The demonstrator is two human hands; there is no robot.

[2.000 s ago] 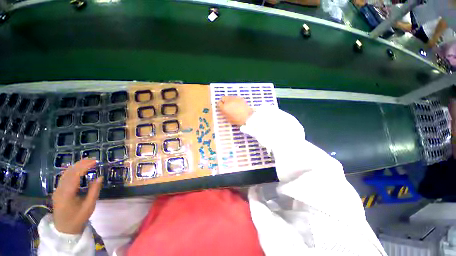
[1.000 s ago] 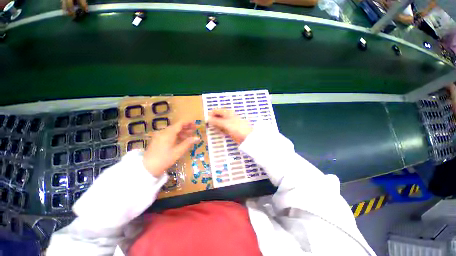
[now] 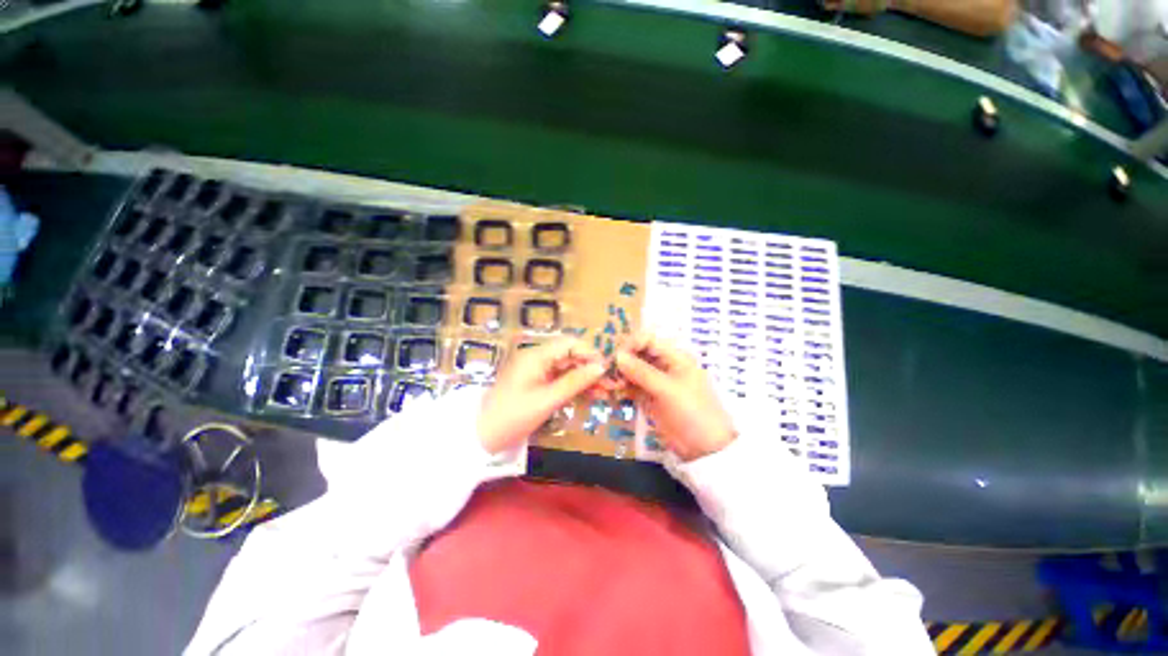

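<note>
My left hand (image 3: 535, 395) and my right hand (image 3: 676, 392) meet fingertip to fingertip in front of my chest, over the cardboard sheet (image 3: 607, 256). Their fingertips pinch a small dark part (image 3: 612, 370), mostly hidden and too small to make out. Loose blue bits (image 3: 616, 318) lie on the cardboard around and below the hands. The white parts sheet (image 3: 842, 346) with columns of short dark bars lies to the right. Dark square housings (image 3: 493, 235) sit in a clear blister tray to the left, partly over the cardboard.
More clear trays of housings (image 3: 167, 263) stand at the far left. The green conveyor (image 3: 384, 115) behind carries small black-and-white units (image 3: 731, 49). A blue stool (image 3: 132, 492) is at lower left, blue equipment (image 3: 1102, 596) at lower right, with yellow-black floor tape (image 3: 45, 429).
My right hand has left the white sheet and met my left hand, which has moved right from above the tray. The view has shifted left, showing more trays.
</note>
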